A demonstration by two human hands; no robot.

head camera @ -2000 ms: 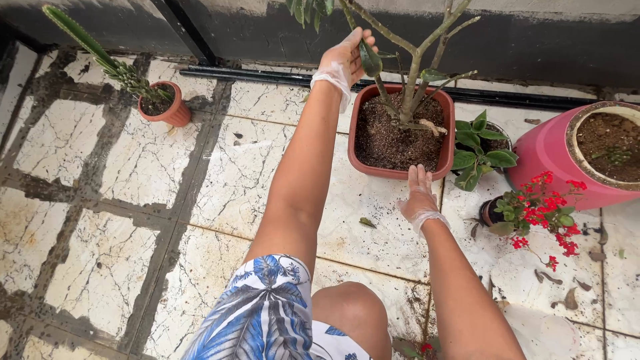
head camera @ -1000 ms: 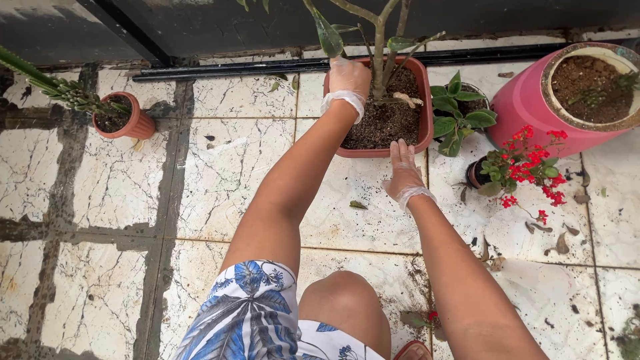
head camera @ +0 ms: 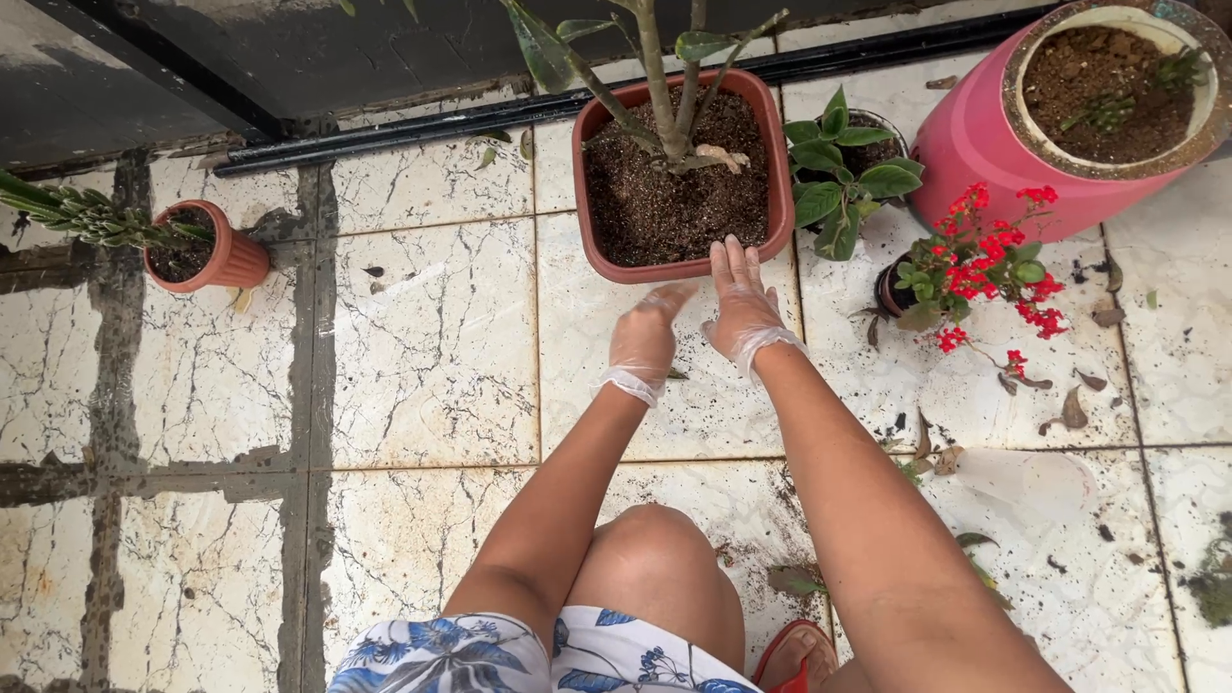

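Observation:
A square terracotta-coloured plastic pot (head camera: 589, 231) of dark soil stands near the wall, with a thick-stemmed plant (head camera: 664, 106) rising from it. Both of my hands wear clear disposable gloves. My right hand (head camera: 743, 303) is spread, its fingertips at the pot's front rim. Just left of it, my left hand (head camera: 647, 337) is in front of the pot, fingers bent and slightly blurred; whether it touches the pot or holds anything is not clear.
Right of the pot are a small leafy potted plant (head camera: 847, 173), a large pink planter (head camera: 1001, 144) and a red-flowered plant (head camera: 982, 260). A small ribbed pot (head camera: 226, 255) with a cactus-like plant leans at left. Fallen leaves (head camera: 1073, 409) and soil lie on the tiles. A black metal rail (head camera: 385, 144) runs along the wall.
My left hand was at the pot's back left side by the stems and has come forward to its front. My right hand stays by the front rim. The view has shifted.

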